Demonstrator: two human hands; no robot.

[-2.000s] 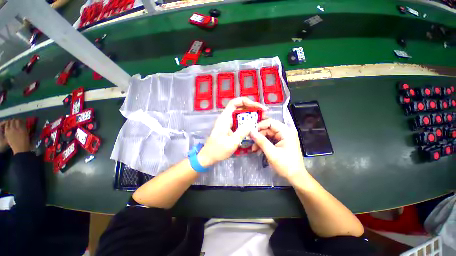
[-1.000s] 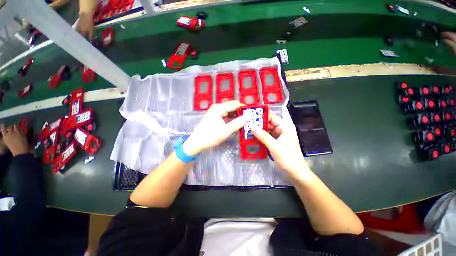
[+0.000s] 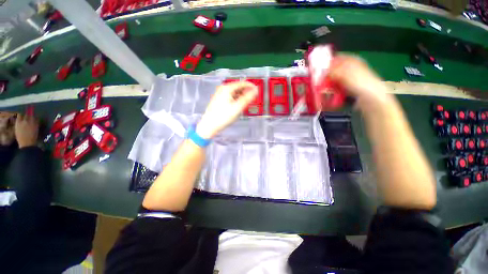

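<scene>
My right hand (image 3: 350, 77) is blurred and holds a red housing (image 3: 330, 93) with a white dotted keypad part (image 3: 321, 58) on it, raised over the tray's far right corner at the belt edge. My left hand (image 3: 229, 107) is over the row of red housings in the blister tray (image 3: 230, 128), fingertips curled at a housing (image 3: 256, 101); whether it touches that housing cannot be told. More red housings (image 3: 279, 96) lie beside it in the tray's far row. The near pockets hold nothing.
Red units with white labels (image 3: 93, 115) lie heaped at left. A glossy black tray (image 3: 343, 144) is right of the blister tray. Black parts with red centres (image 3: 465, 144) stand in rows at right. The green belt (image 3: 257, 45) carries spaced red units. A grey post (image 3: 109, 43) and another person's hand (image 3: 25, 129) are at left.
My right hand has moved away and to the right with the red housing and keypad part. My left hand has let go of it and moved left over the housing row. The view has shifted slightly.
</scene>
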